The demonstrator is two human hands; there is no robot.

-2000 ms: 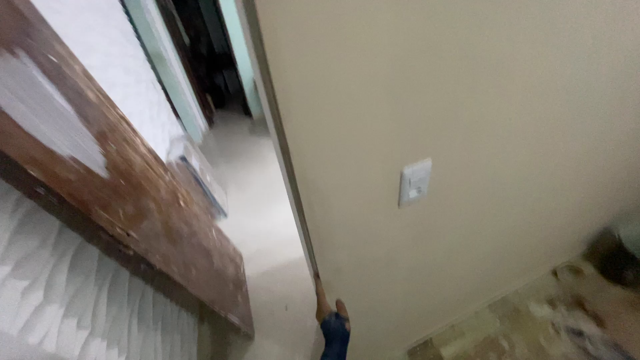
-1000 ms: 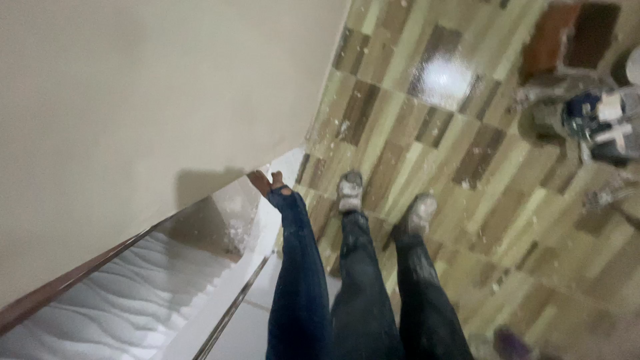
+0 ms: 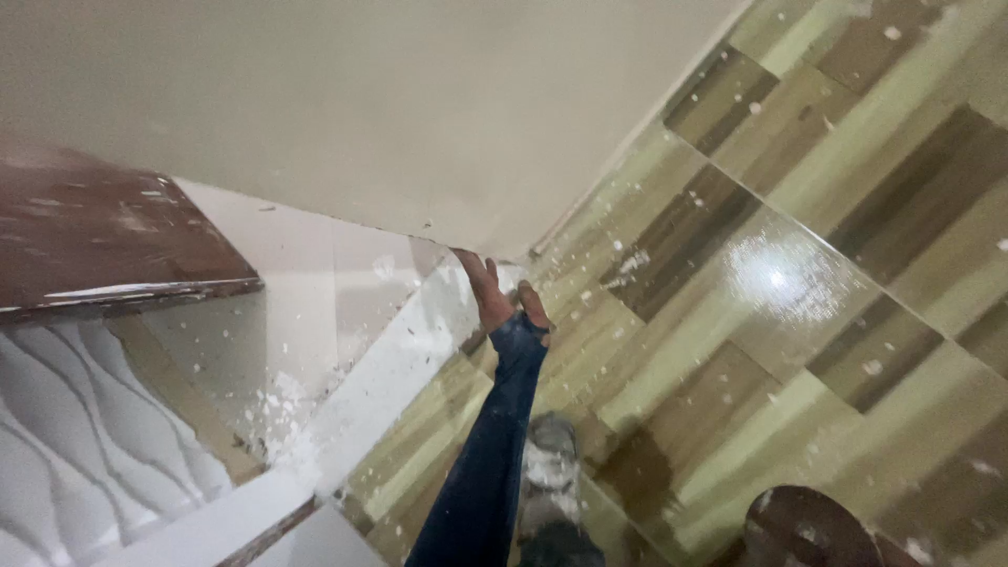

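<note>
My left hand [image 3: 504,299] reaches forward in a dark blue sleeve that covers part of the palm. Its fingertips touch the lower edge of the beige wall [image 3: 378,102] at the opening's corner, with the thumb apart on the right. Nothing is seen held in it; the wall edge may hide some of the fingers. A white-spattered strip of threshold [image 3: 394,378] runs below and to the left of this hand. My right hand is out of view.
A worn brown wooden door [image 3: 118,228] stands at the left, above a white wavy-patterned panel [image 3: 71,441]. The wood-look tiled floor [image 3: 709,315] bears white spatters. One dusty shoe [image 3: 551,453] is below my hand; a brown rounded thing [image 3: 811,524], unclear, is at the lower right.
The view has swung from the wall and its switch plate down to the floor. My left hand stays by the wall's edge throughout. The second shoe seen a second ago is out of plain sight.
</note>
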